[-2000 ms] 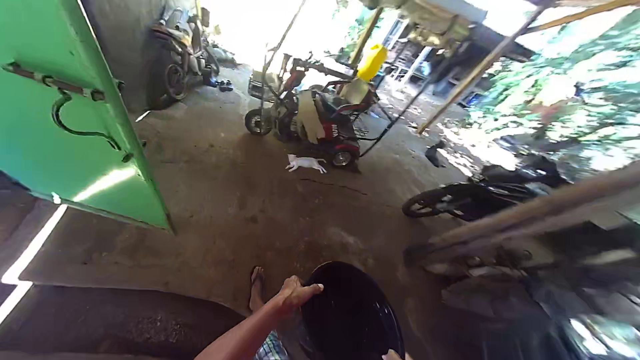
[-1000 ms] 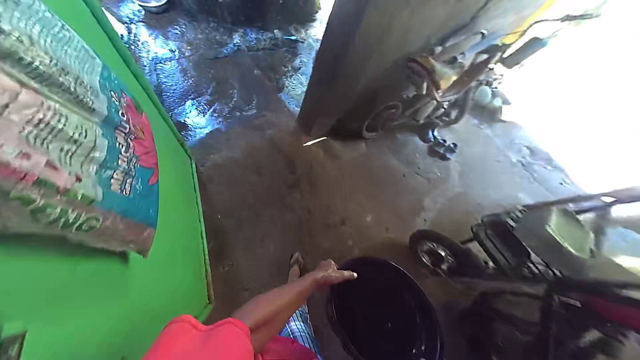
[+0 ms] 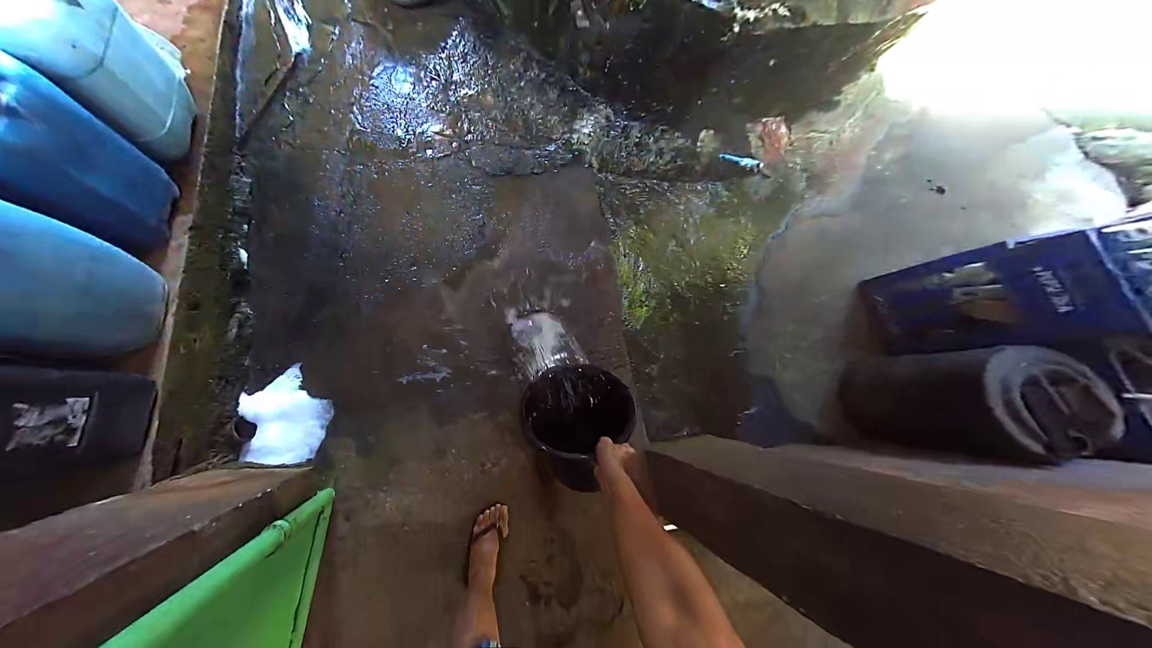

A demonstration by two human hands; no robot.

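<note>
Near the middle of the head view, a black plastic bucket (image 3: pixel 576 463) is tilted away from me. Water (image 3: pixel 545 342) pours over its far rim and splashes on the wet concrete floor (image 3: pixel 396 297). My right hand (image 3: pixel 614 454) grips the near right part of the rim, its arm reaching in from the lower right. My left hand does not show; whether it is behind or under the bucket cannot be told. Below and left of the bucket is my foot in a flip-flop (image 3: pixel 487 531).
Several blue containers (image 3: pixel 72 279) and a black one (image 3: pixel 81 423) line the left side. A white lump (image 3: pixel 286 418) lies beside them. The green door (image 3: pixel 243 576) and wall edges flank me. A blue box (image 3: pixel 999 292) and a dark cylinder (image 3: pixel 918 405) are at the right.
The view has moved from the vehicles to a wet floor. The bucket is now tipped with water flowing out. My left hand, on its rim before, has gone out of sight; my right hand now grips it.
</note>
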